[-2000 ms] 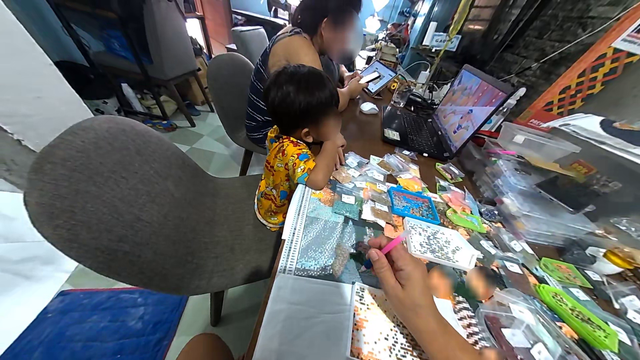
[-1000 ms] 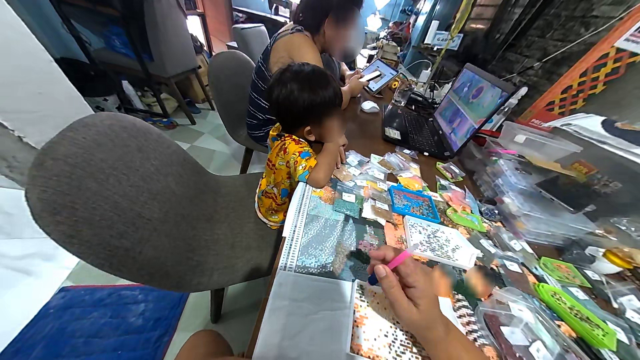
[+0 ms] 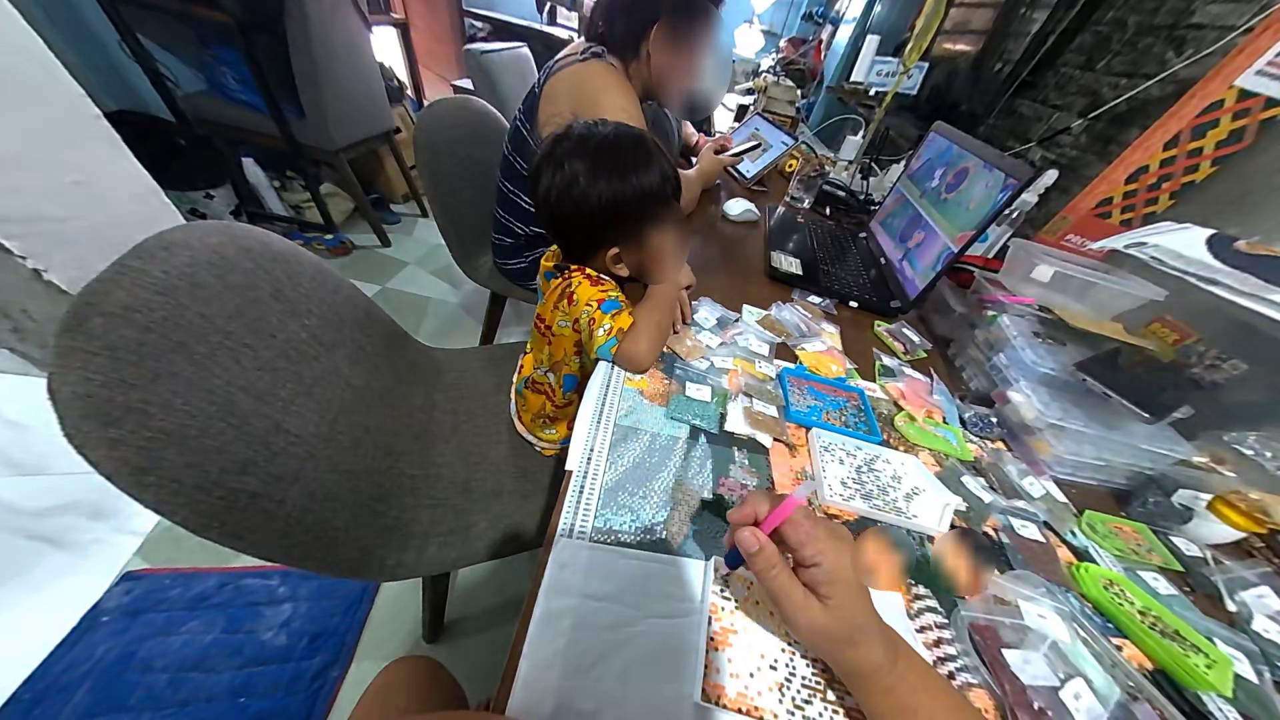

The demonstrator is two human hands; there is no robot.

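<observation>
My right hand pinches a pink diamond-painting pen with a dark blue end, held over the diamond-painting canvas on the table. The dark blue end points down to the left, near the edge of the white cover sheet folded over part of the canvas. Just beyond the hand lies a white tray of dark beads, and past it a blue tray of beads. Small labelled bags of beads lie across the canvas's far part. My left hand is not in view.
A person in a yellow shirt leans on the table's left edge; another person holds a phone behind. An open laptop and a white mouse stand at the back. Plastic boxes and green trays line the right. A grey chair is at the left.
My right hand has shifted slightly right and down since two seconds ago, still with the pink pen. The picture on the laptop screen differs.
</observation>
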